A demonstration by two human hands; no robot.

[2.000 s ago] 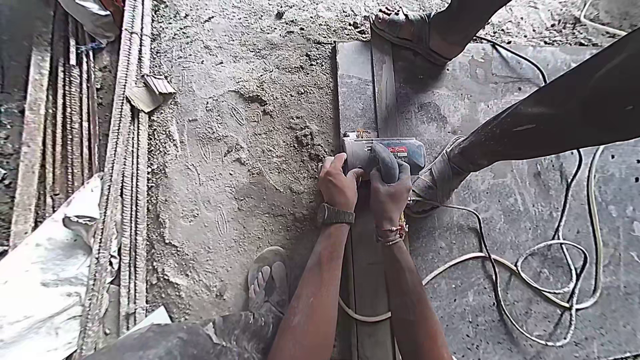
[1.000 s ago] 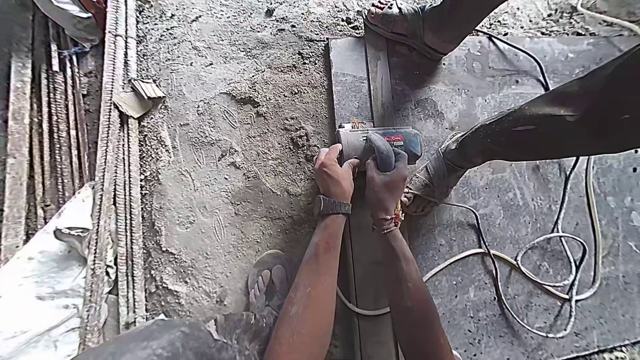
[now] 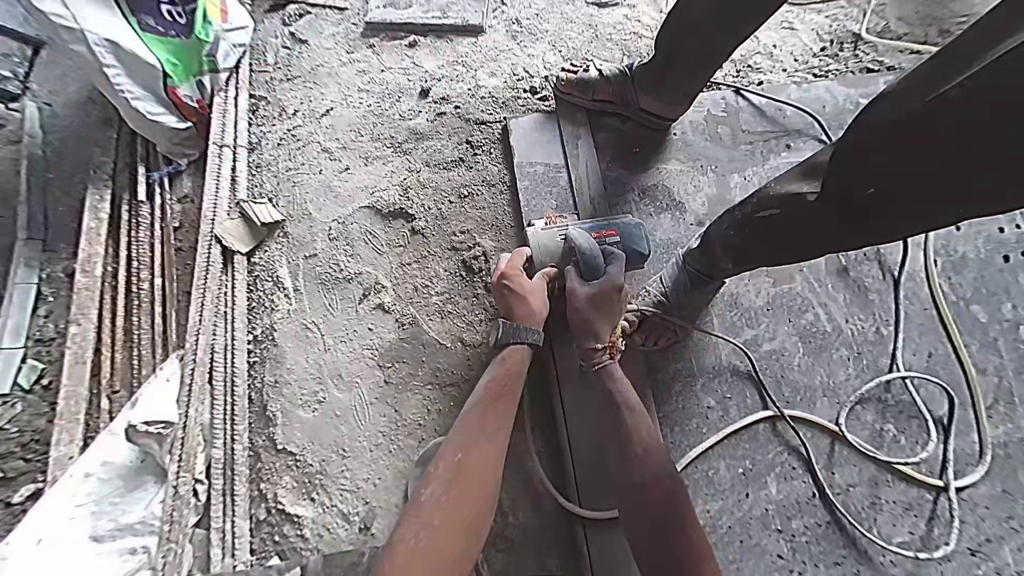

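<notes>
A handheld power saw (image 3: 628, 240) with a grey body and a dark motor end sits across a long stone slab (image 3: 540, 164). My right hand (image 3: 596, 296) is closed around its curved handle. My left hand (image 3: 520, 292), with a watch at the wrist, grips the saw's near left side by the thumb and fingers. A narrow straight strip (image 3: 584, 164) lies lengthwise on the slab, beyond the saw. The blade is hidden under the body. Another person's sandalled foot (image 3: 616, 88) rests at the strip's far end, and their other foot (image 3: 660, 320) is close to the saw's right side.
A large dark sheet (image 3: 768, 480) lies on the right with looped cables (image 3: 848, 432) over it. Ribbed steel bars (image 3: 220, 320) run along the left, with a torn cardboard piece (image 3: 248, 228) on them and a printed sack (image 3: 160, 72) at their far end. Rough sandy ground (image 3: 344, 280) lies between.
The view has shifted, showing more of the far ground. Both hands remain on the saw, which seems to have moved slightly along the slab toward the far end between the first two frames.
</notes>
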